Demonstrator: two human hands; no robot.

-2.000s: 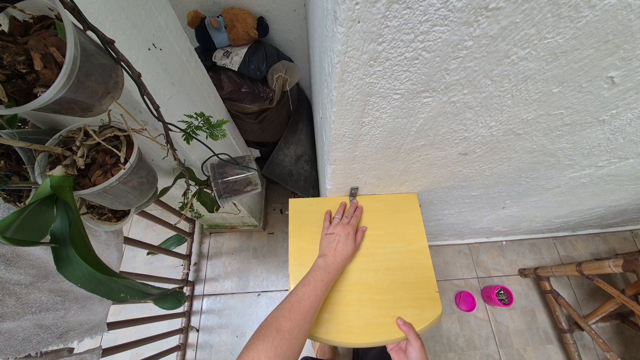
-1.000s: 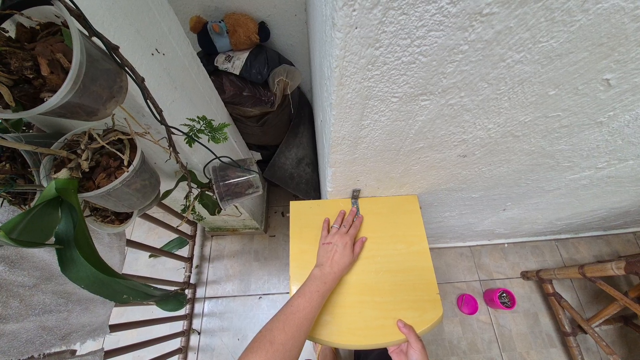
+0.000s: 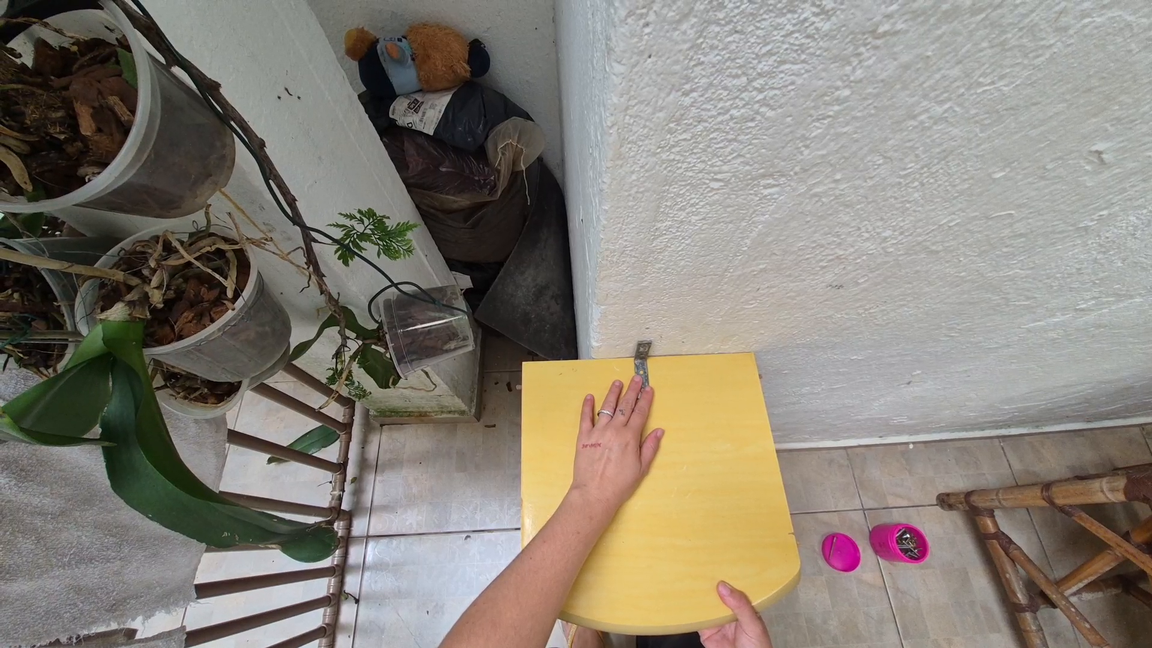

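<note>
A yellow board with rounded front corners lies face up against the white textured wall. My left hand, with a ring on one finger, rests flat on the board, fingers apart, fingertips at a small metal bracket that spans the board's back edge and the wall. The front edge of the board is gripped by my right hand, thumb on top and the other fingers mostly hidden beneath. On the floor to the right are a pink container holding small metal pieces and a round pink lid.
Potted plants in clear plastic pots fill the left side, above a slatted rack. Dark bags with a stuffed toy on top stand in the back corner. A bamboo frame stands at the right on the tiled floor.
</note>
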